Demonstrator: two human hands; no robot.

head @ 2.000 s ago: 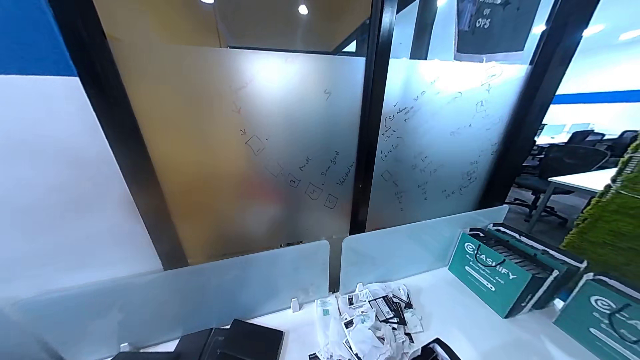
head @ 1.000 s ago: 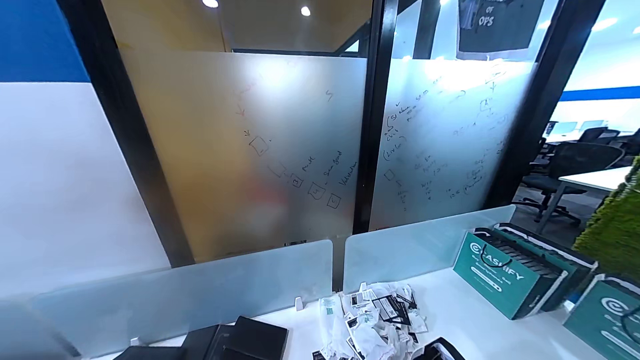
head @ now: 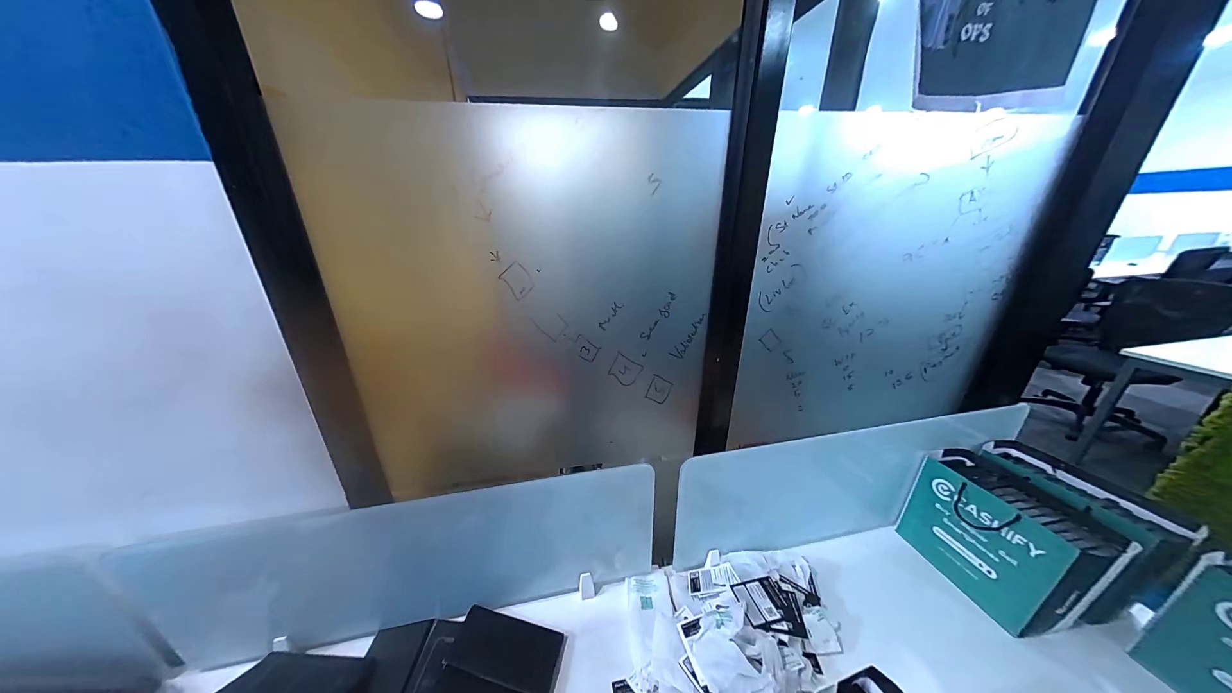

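Neither my left hand nor my right hand shows in the head view, so what they hold or touch is hidden. On the white desk [head: 890,587] lies a heap of crumpled clear plastic wrappers and printed labels [head: 731,630]. Left of it are several flat black boxes or folders [head: 505,650], partly cut off by the lower edge. A dark curved object [head: 869,679] peeks in at the bottom. Green paper carrier bags [head: 996,553] with black handles stand at the right, packed with dark items.
Low frosted desk dividers [head: 481,544] run along the desk's back edge. Behind them rises a frosted glass partition [head: 597,289] with handwriting and black frames. A black office chair [head: 1107,356], another table [head: 1189,354] and green artificial turf [head: 1203,452] are at the right.
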